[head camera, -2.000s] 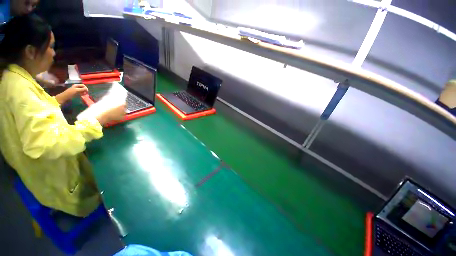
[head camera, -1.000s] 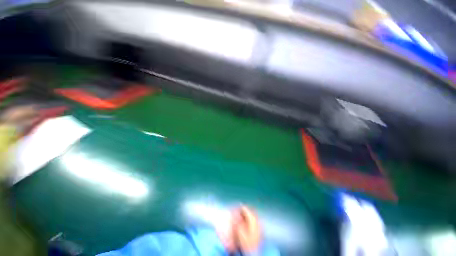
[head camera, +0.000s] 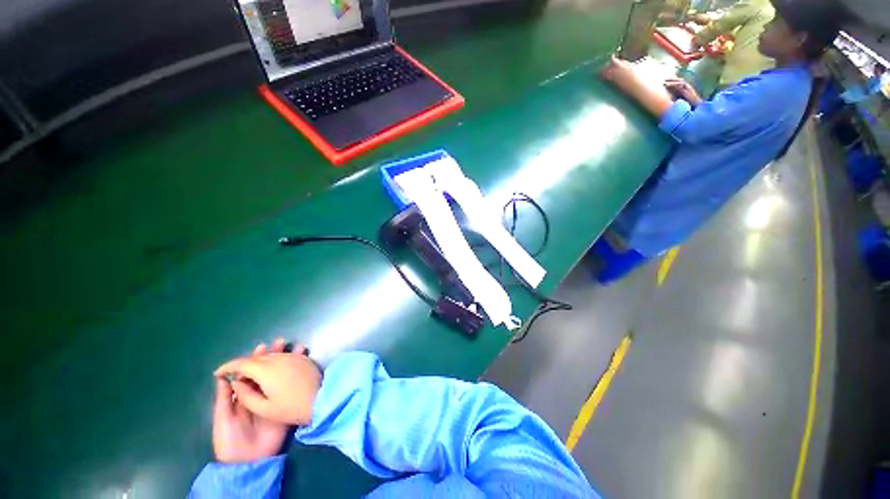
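My left hand (head camera: 246, 429) and my right hand (head camera: 278, 385) are together over the green bench at the lower left. Their fingertips meet. Whether a small item is between them cannot be told. A small dark thing shows behind the fingers. An open laptop (head camera: 376, 95) sits on a red tray (head camera: 343, 154) at the upper left, its screen lit and its top cut off. Long white label strips (head camera: 464, 255) hang from a blue box (head camera: 391, 177) across a black scanner (head camera: 427, 246). A black adapter (head camera: 459, 317) has a cable (head camera: 337, 239) lying loose.
The green bench (head camera: 176, 292) has its near edge running up to the right. More black cable (head camera: 543, 229) loops beside the strips. A person in a blue smock (head camera: 717, 146) works at the bench at the upper right, over a floor with yellow lines.
The view has swung right from the person in yellow to the laptop, strips and scanner. Both my hands now show clearly together; before, only a sleeve, then a blurred hand, showed.
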